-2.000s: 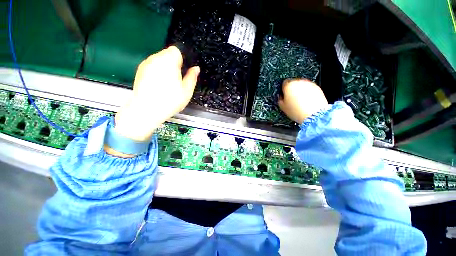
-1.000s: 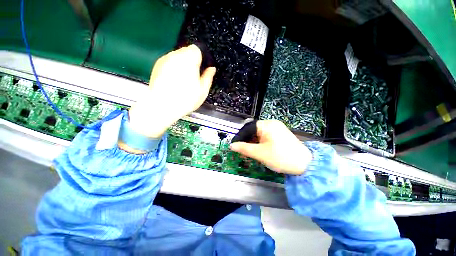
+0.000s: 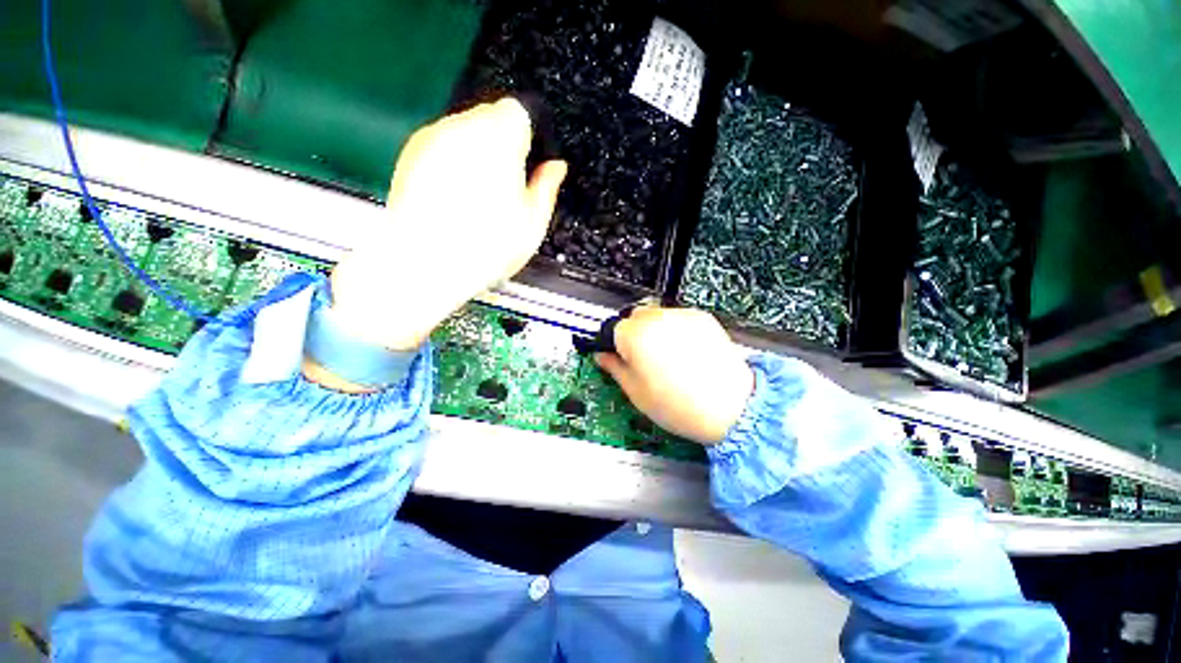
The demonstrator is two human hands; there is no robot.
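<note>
A strip of green printed circuit boards [image 3: 528,378] lies in the pale rail. My right hand [image 3: 676,372] is over the boards, its black-covered fingertips close together at the board's upper part; whether they hold a component is too small to tell. My left hand [image 3: 469,214] is at the left edge of the bin of dark capacitors [image 3: 609,194], its black-covered fingertips against the dark heap, so what they hold cannot be told. The middle bin holds small green capacitors [image 3: 775,214]. The right bin holds larger green capacitors [image 3: 965,272].
The pale conveyor rail [image 3: 570,473] runs across in front of me. A blue cord [image 3: 80,175] crosses the rail at left towards my left wrist strap [image 3: 356,352]. White labels [image 3: 668,70] stand on the bins. Green covering [image 3: 343,97] lies beyond the rail at left.
My right hand has moved from the middle bin down and left to the boards, its fingertips now nearer together. My left hand has stayed at the dark bin. The view has shifted slightly.
</note>
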